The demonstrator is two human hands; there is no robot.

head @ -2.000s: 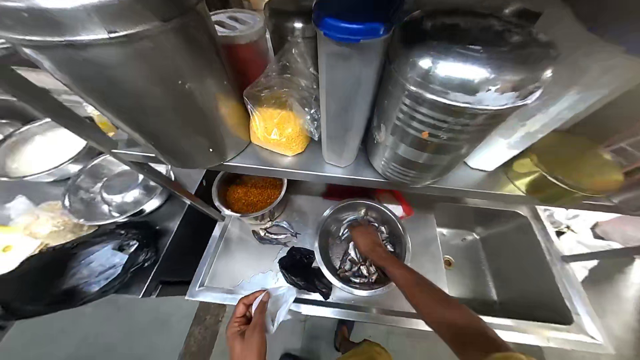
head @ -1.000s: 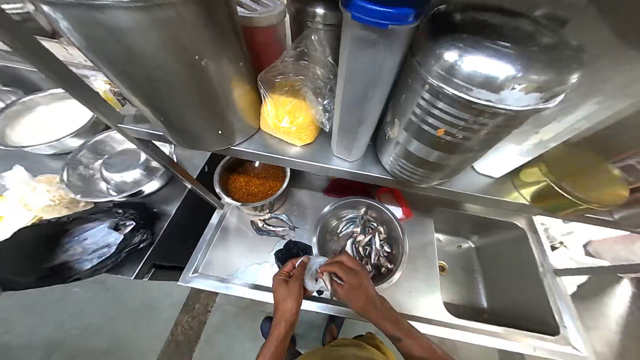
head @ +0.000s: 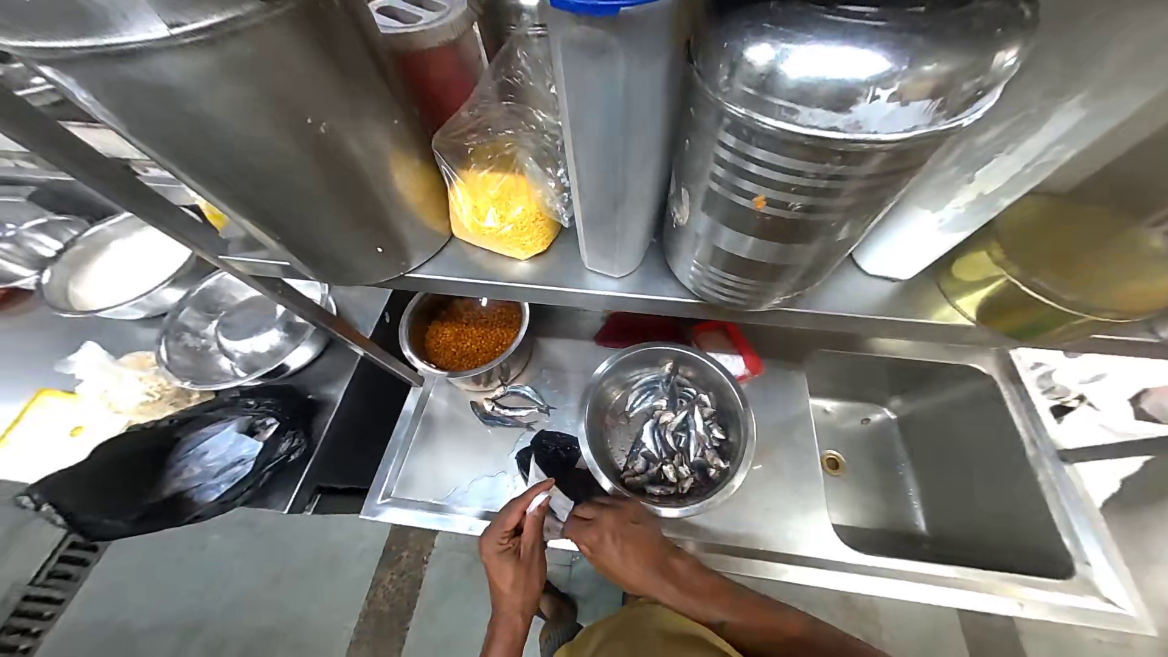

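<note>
My left hand [head: 516, 551] pinches a piece of white paper or plastic [head: 553, 501] at the counter's front edge. Close beside it, my right hand [head: 620, 540] is closed at the right edge of the white piece; whatever lies inside its fingers is hidden. Just behind both hands lies a crumpled black plastic bag [head: 557, 451]. A steel bowl [head: 746, 429] of small silvery fish [head: 680, 438] stands to its right. A few more fish [head: 511, 407] lie on the steel drainboard [head: 438, 456], in front of a steel pot [head: 500, 369] of orange-brown grains or lentils.
A steel sink basin [head: 940, 465] is at the right. Overhead, a steel shelf [head: 547, 285] bears large metal canisters [head: 776, 182] and a bag of yellow grains [head: 502, 205]. A red-framed object [head: 730, 351] sits behind the bowl. Steel bowls [head: 242, 328] and a black bag [head: 173, 465] lie left.
My right hand has moved from inside the fish bowl to the white piece beside my left hand, and it remains there. My left hand still holds the white piece.
</note>
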